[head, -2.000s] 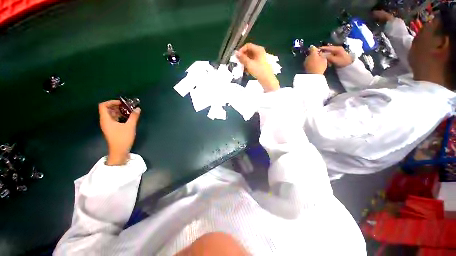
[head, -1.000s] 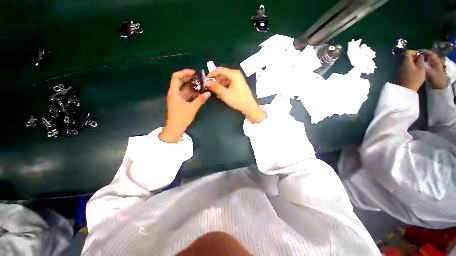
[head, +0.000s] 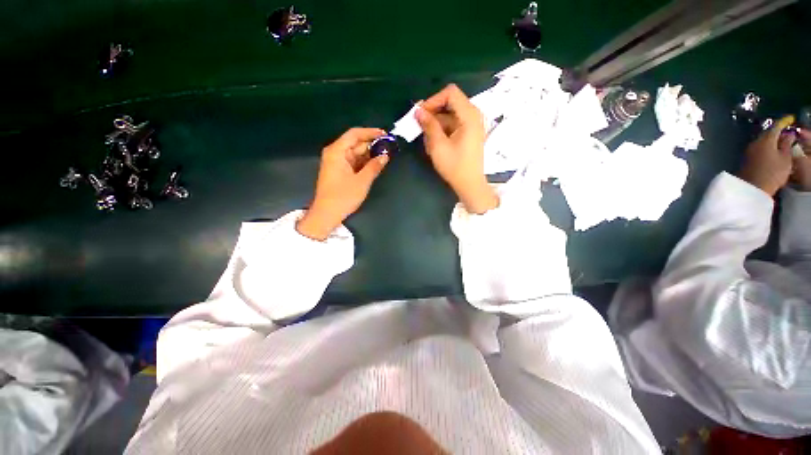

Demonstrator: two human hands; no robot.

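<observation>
My left hand [head: 342, 178] holds a small shiny metal piece [head: 383, 145] in its fingertips, its dark, bluish round face turned up. My right hand [head: 458, 147] pinches a small white wipe [head: 409, 124] beside the piece, close to its upper right edge; I cannot tell if they touch. A spread of white wipes [head: 618, 182] lies on the green belt right of my right hand. A pile of shiny metal pieces [head: 129, 160] lies at the left.
Single metal pieces [head: 289, 25] lie spaced along the far belt. A slanting metal post [head: 680, 40] rises behind the wipes, with a clear bottle [head: 627, 105] and a crumpled white clump [head: 679, 116] nearby. Another worker's hands [head: 774, 155] are at right, a white sleeve at lower left.
My right hand came from the wipes to my left hand, then moved slightly up and right with the wipe. The held piece now shows its round face. The view has swung and shifted.
</observation>
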